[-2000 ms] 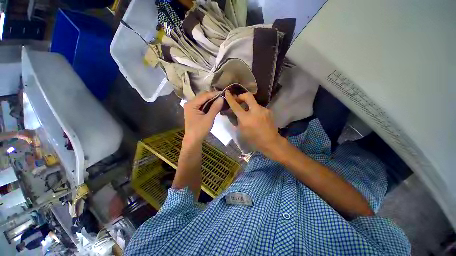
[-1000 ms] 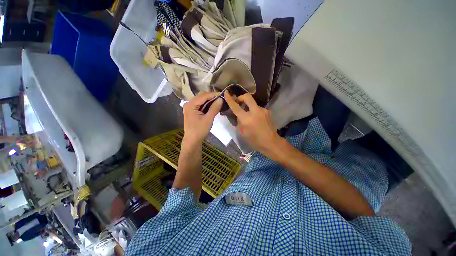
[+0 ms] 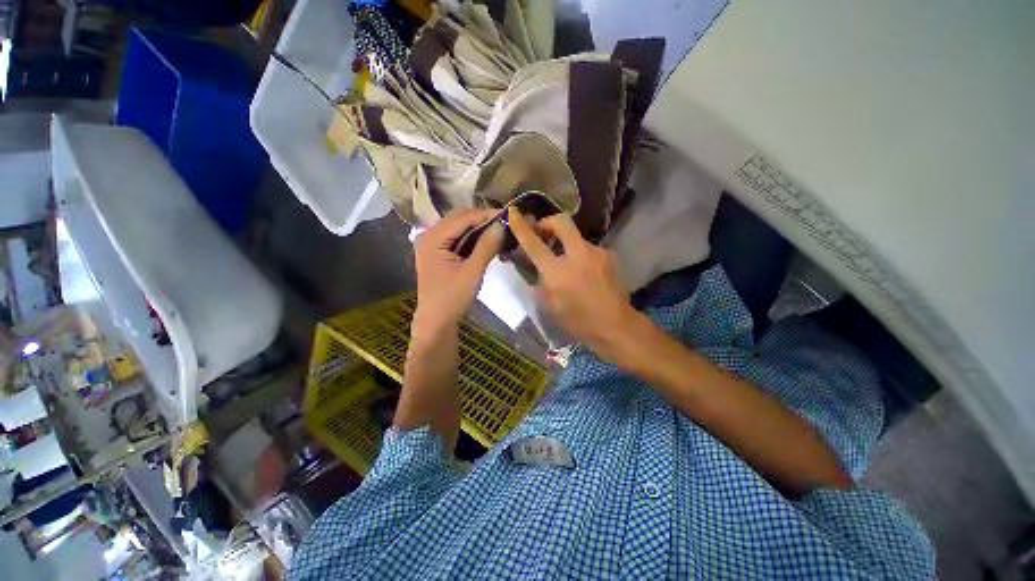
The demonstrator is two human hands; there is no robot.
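A pile of beige garment parts [image 3: 531, 108] with dark brown bands [image 3: 594, 119] lies in front of me. My left hand [image 3: 452, 267] pinches the dark edge of one part between thumb and fingers. My right hand [image 3: 571, 272] is right beside it, its fingertips on the same edge, close to my left fingertips. A rounded beige piece [image 3: 528, 170] stands open like a loop just behind the fingers. Whether my right hand also holds a small tool cannot be made out.
A white bin [image 3: 297, 142] is behind the pile at left, with a yellow crate [image 3: 482, 380] below my left forearm. A blue bin [image 3: 199, 125] and a large white tub [image 3: 170, 244] stand further left. A pale table [image 3: 885, 148] with a printed scale fills the right.
My hands stay at the same edge, with almost no movement. The pile has shifted very slightly to the left in view.
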